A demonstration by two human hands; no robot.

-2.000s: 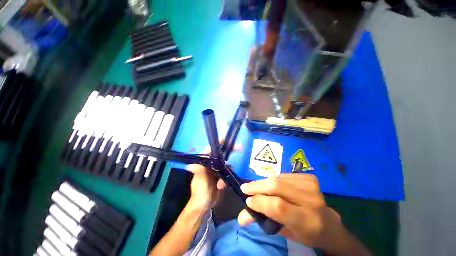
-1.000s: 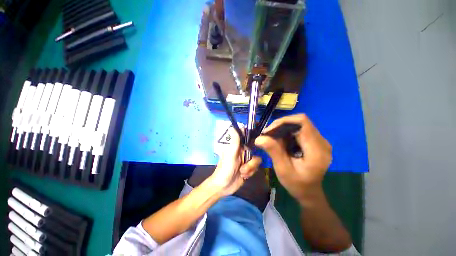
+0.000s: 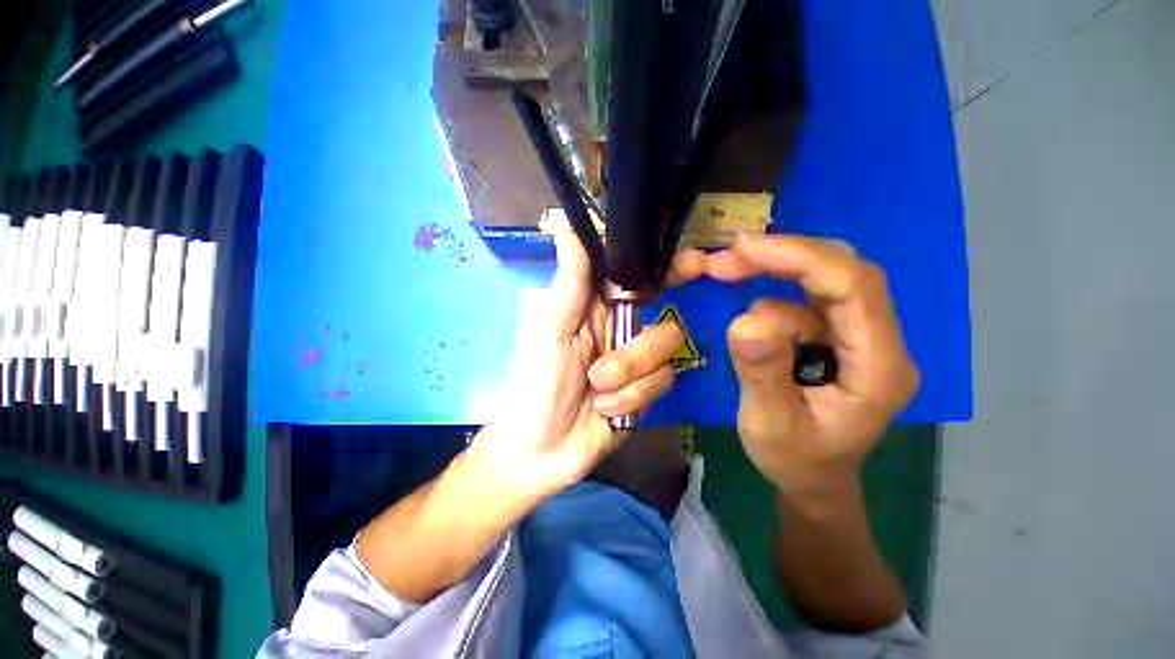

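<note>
A black tripod-handle unit (image 3: 634, 155) points away from me over the bench machine, with black legs spread on both sides. Its silver telescopic tube (image 3: 625, 337) sticks out towards me. My left hand (image 3: 567, 367) is closed around the tube and the unit's near end. My right hand (image 3: 825, 361) holds a small black end part (image 3: 814, 364) in its curled fingers, to the right of the tube. Its index finger reaches to the base of the right leg; whether it touches the leg is unclear.
The bench machine (image 3: 496, 167) with a yellowish front strip (image 3: 729, 213) stands on the blue table (image 3: 889, 245). A slotted foam tray (image 3: 233, 309) of white units lies left, another tray (image 3: 168, 586) lower left, and one with black units (image 3: 161, 93) upper left. Grey floor lies right.
The black unit, upright and pointing up from my left hand with its tube showing between the legs, now shows its broad black body there, with the tube towards me. My view has shifted right.
</note>
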